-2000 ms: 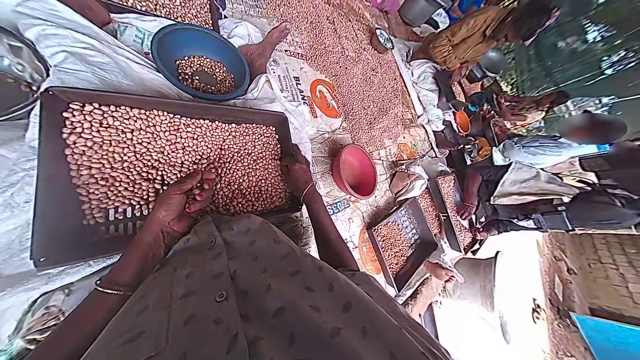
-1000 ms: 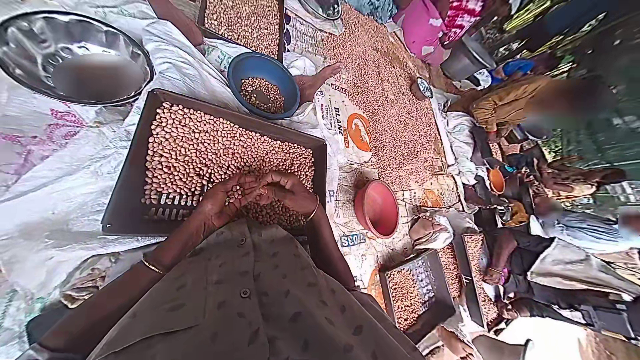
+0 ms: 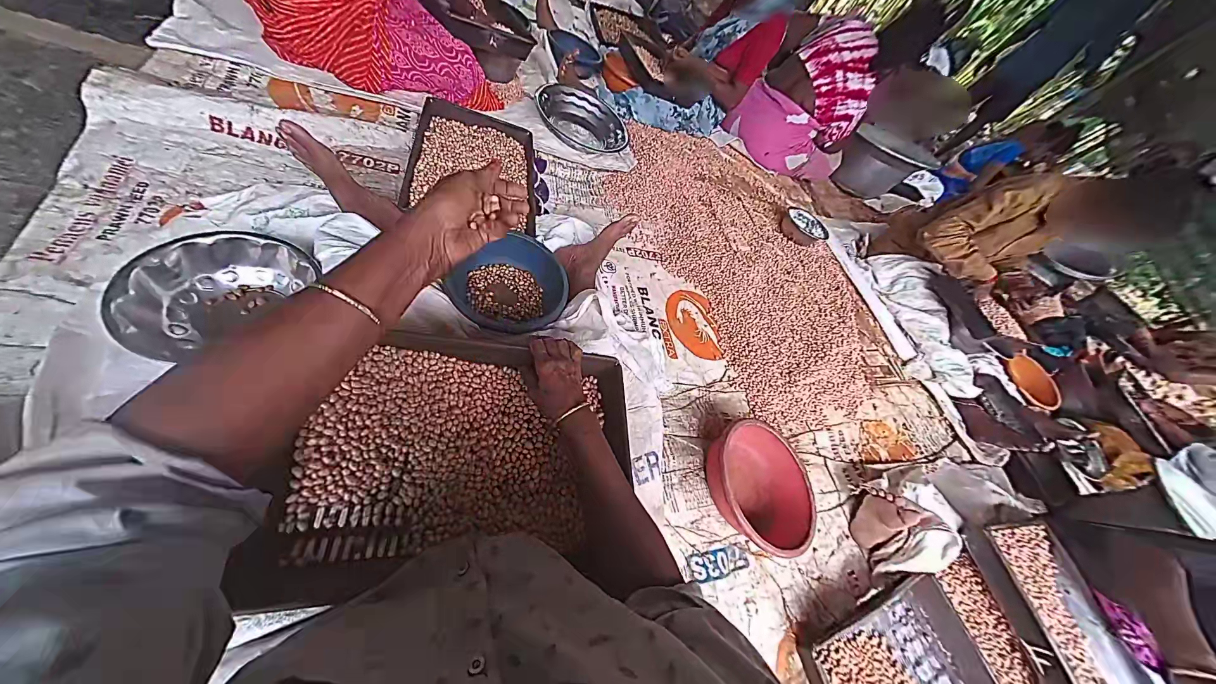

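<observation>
My left hand (image 3: 478,217) is raised over the far rim of a blue bowl (image 3: 556,275), with a few pinkish-brown kernels in its curled fingers. The bowl holds a heap of kernels. Nearest to my body lies a dark slotted tray (image 3: 617,418), spread with kernels (image 3: 427,437). My right hand (image 3: 554,378) has its fingers curled over the tray's far rim; its thumb is hard to make out. A shiny metal basin (image 3: 142,294) with a few dark bits inside stands left of my left forearm, which covers part of it.
An empty-looking red bowl (image 3: 760,489) stands right of the tray. Beyond it kernels cover a sheet (image 3: 760,285). Another filled tray (image 3: 470,152) lies past the blue bowl beside a person's bare feet (image 3: 328,171). Several people sit at the right and back; more trays (image 3: 879,646) lie lower right.
My hands were together over the tray a second ago. My left hand has moved out over the blue bowl, my right hand to the tray's far rim. The view has shifted.
</observation>
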